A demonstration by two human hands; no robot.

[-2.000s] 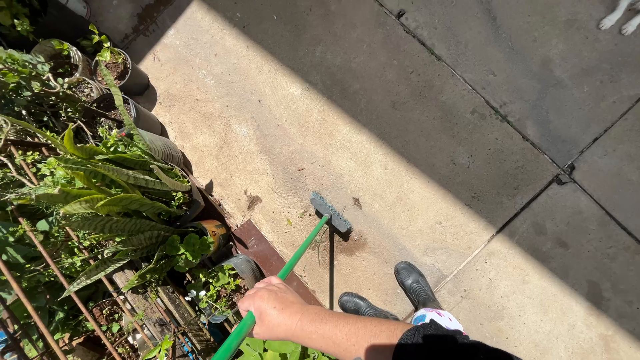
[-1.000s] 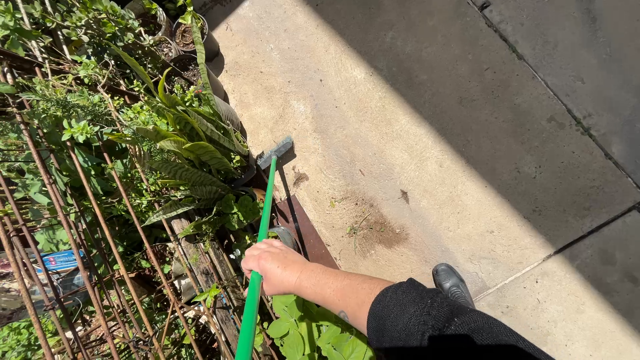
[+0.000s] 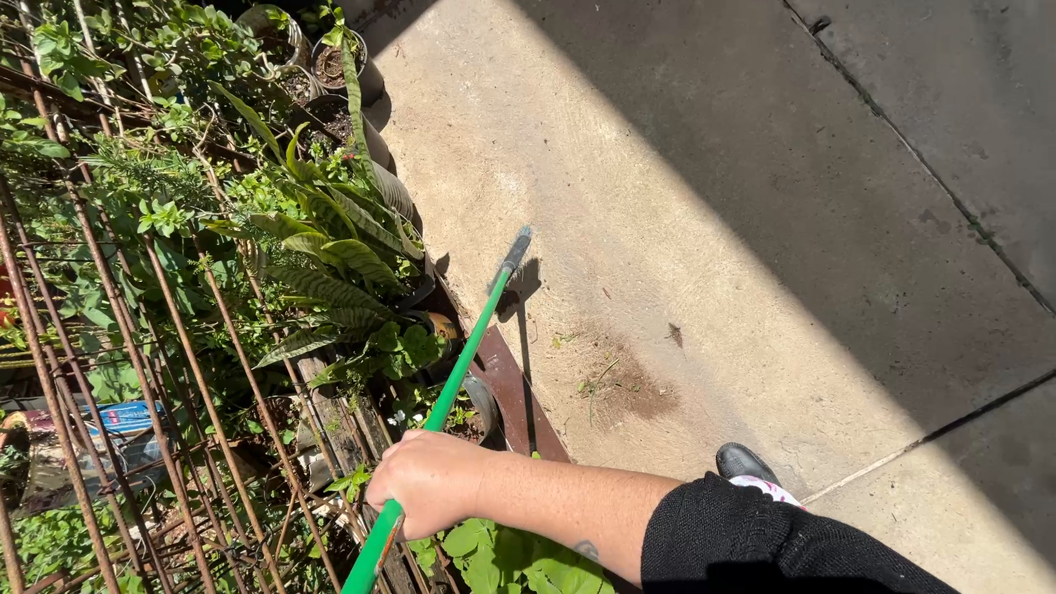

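My right hand [image 3: 429, 483] is closed around the green handle [image 3: 466, 363] of a broom, low in the view. The handle slants up and right to the broom head [image 3: 517, 247], which is seen nearly edge-on over the sunlit concrete beside the potted plants, with its shadow just to the right. A small patch of brown dirt and green plant bits [image 3: 623, 384] lies on the concrete, right of the handle. A dry leaf [image 3: 675, 334] is a little farther right. My left hand is out of view.
Striped snake plants [image 3: 330, 280] and plant pots [image 3: 351, 66] line the left edge of the concrete. Rusty metal bars [image 3: 173, 330] stand over greenery at far left. A brown-red strip [image 3: 516, 388] borders the pots. My dark shoe [image 3: 745, 464] is at lower right.
The broom head has moved off the pots' edge, where it was one second ago, onto the open concrete, and has turned edge-on. My right hand has kept its hold on the handle.
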